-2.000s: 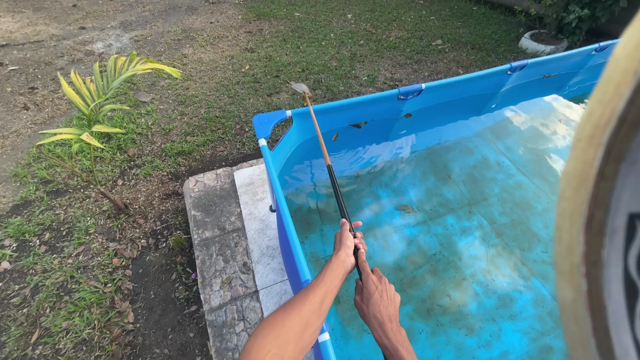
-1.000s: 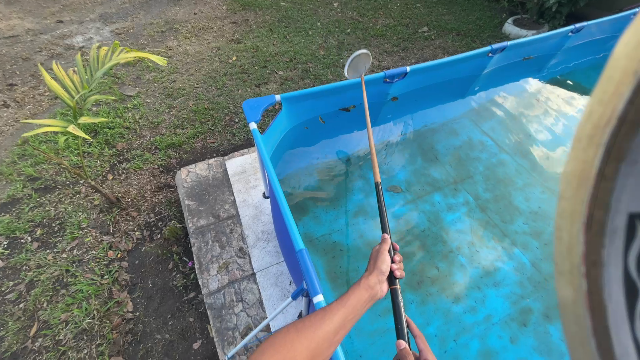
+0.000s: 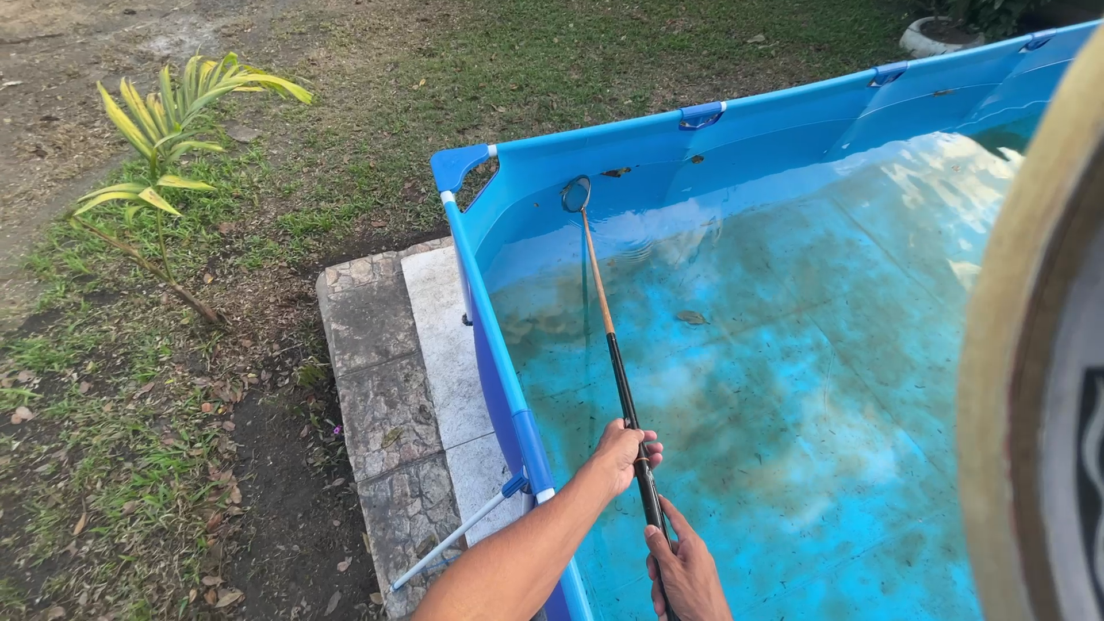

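My left hand (image 3: 623, 450) grips the black part of a long pole (image 3: 624, 384), and my right hand (image 3: 683, 565) holds the same pole lower down. The pole's far half is brown wood. At its far end a small round net (image 3: 575, 194) is held at the inner wall near the pool's corner, close to the waterline; whether it dips into the water is hard to tell. Dark leaves (image 3: 616, 172) cling to the wall just right of the net. Another leaf (image 3: 691, 317) lies in the murky water of the blue frame pool (image 3: 595, 136).
Stone and white tiles (image 3: 444, 345) run along the pool's left side, where a thin brace (image 3: 448, 543) slants out. A young palm (image 3: 155, 155) grows at left. A white planter (image 3: 938, 36) stands beyond the far wall. A large round object (image 3: 1000, 388) blocks the right edge.
The net, seen above the far rim one second ago, is now down inside the pool by the corner. Both hands have stayed on the pole.
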